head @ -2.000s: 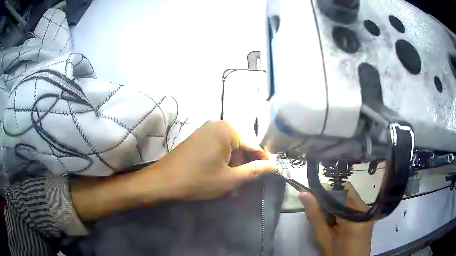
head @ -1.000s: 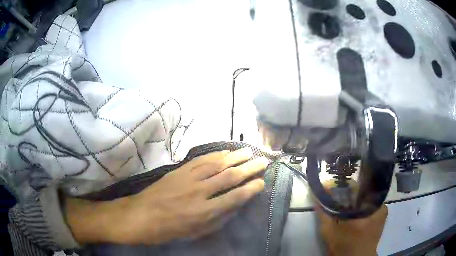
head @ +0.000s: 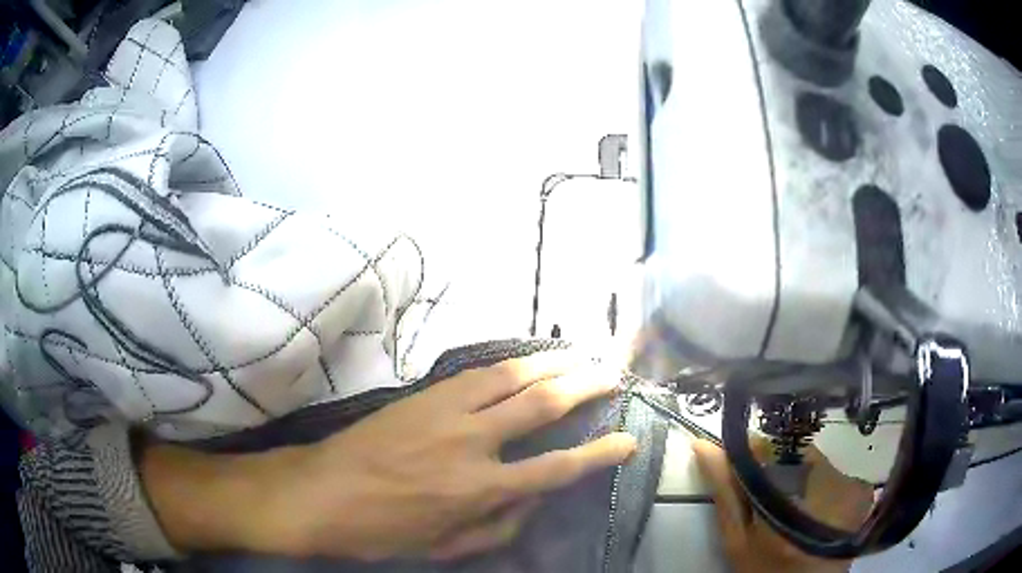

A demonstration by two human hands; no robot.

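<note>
The grey shell fabric point(head: 572, 509) lies in front of the machine, with a stitched seam along its right edge. My left hand point(head: 381, 465) lies palm down on it, fingers apart, fingertips near the brightly lit needle area. A dark ribbed edge point(head: 493, 349) shows above my fingers. My right hand point(head: 745, 504) is right of the fabric, partly hidden behind the shiny black loop point(head: 939, 448) of the machine head. It holds a thin dark pointed tool point(head: 684, 420) whose tip reaches the fabric edge by the needle. Glare hides the needle itself.
The white sewing machine head point(head: 712, 224) fills the upper right. White quilted lining point(head: 269, 291) is bunched at the left with a loose dark cord point(head: 95, 297) on it. Tension knobs point(head: 790, 431) sit under the head. The white table point(head: 415, 123) is behind, with dark cloth at the upper left.
My left hand went from pinching the fabric edge to lying flat, then spread its fingers more. The machine head first shifted left in view, then right and down. My right hand remains behind the loop.
</note>
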